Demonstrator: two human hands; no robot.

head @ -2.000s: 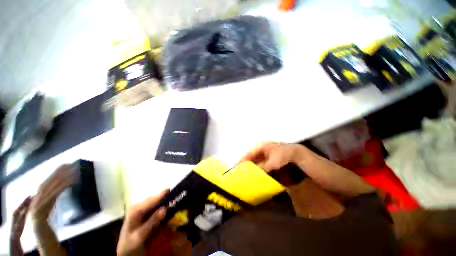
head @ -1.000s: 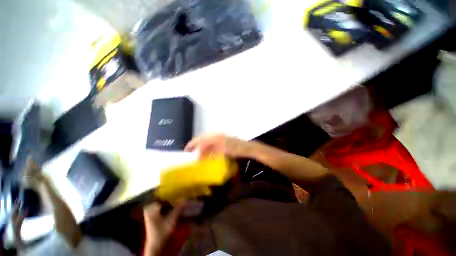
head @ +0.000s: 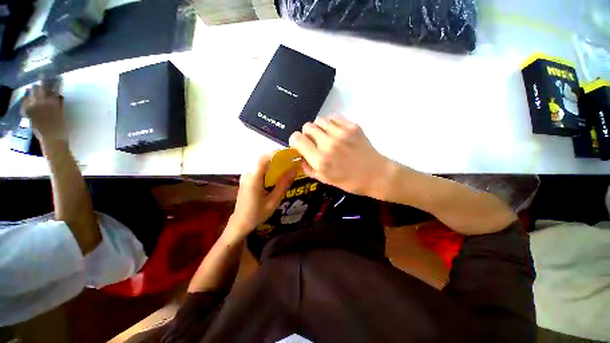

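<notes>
An outer carton (head: 294, 205), black with yellow "MUSIC" print and a white earbuds picture, stands at my lap below the table edge. My left hand (head: 259, 194) is closed around its upper left side, by the yellow flap (head: 282, 166). My right hand (head: 342, 155) is at the carton's top right, fingers bent at the flap; whether it pinches something small is hidden. A plain black inner box (head: 289, 94) lies on the table just beyond my hands.
A second black inner box (head: 151, 107) stands left, near another person's hand (head: 45, 110). Finished boxes (head: 552, 97) stand at the right. A bag of black pieces (head: 388, 20) lies at the back. The table edge crosses above my lap.
The view has levelled and shifted. The carton has tipped more upright at my lap, its yellow end now between my hands. The second inner box now stands clear of the other person's hand.
</notes>
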